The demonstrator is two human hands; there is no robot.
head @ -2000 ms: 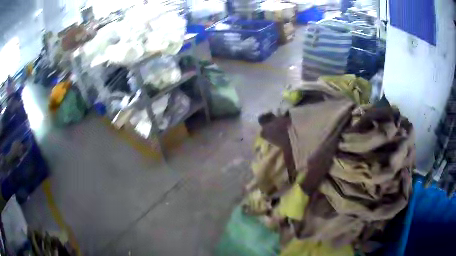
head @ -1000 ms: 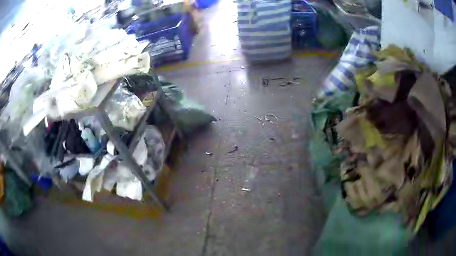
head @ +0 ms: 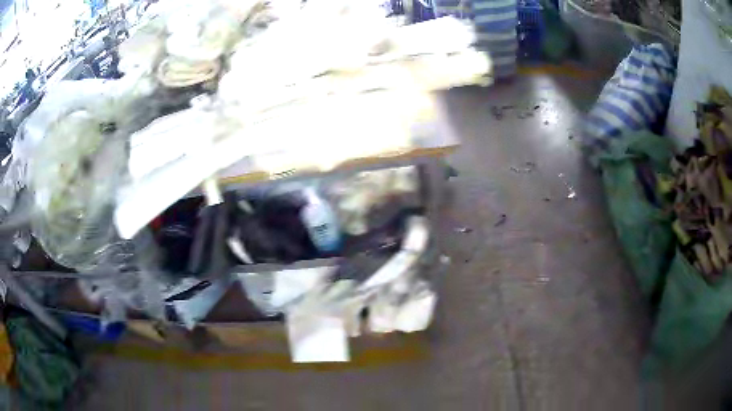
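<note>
Neither of my hands shows in the head view. Nearest in front of me is a table with shelves. Stacked white cut pieces (head: 321, 112) lie on its top, overexposed, with one flap hanging over the left front edge. A clear plastic bag (head: 72, 177) with pale contents bulges at the table's left. On the shelf below lie dark items and a light blue and white bottle (head: 320, 222). White and cream scraps (head: 401, 309) lie low down at the right, and a white sheet (head: 319, 339) hangs at the front. The view is blurred.
The grey floor (head: 514, 265) with small litter runs along the right of the table. Green sacks (head: 638, 209) and a grey-brown cut bundle (head: 706, 209) stand at the right edge. Blue-and-white striped bags (head: 632, 92) are behind. A green sack (head: 40, 361) sits low at the left.
The view has moved closer to the table, which now fills the left and middle. The grey-brown bundle has shifted to the right edge. No hand has come into view.
</note>
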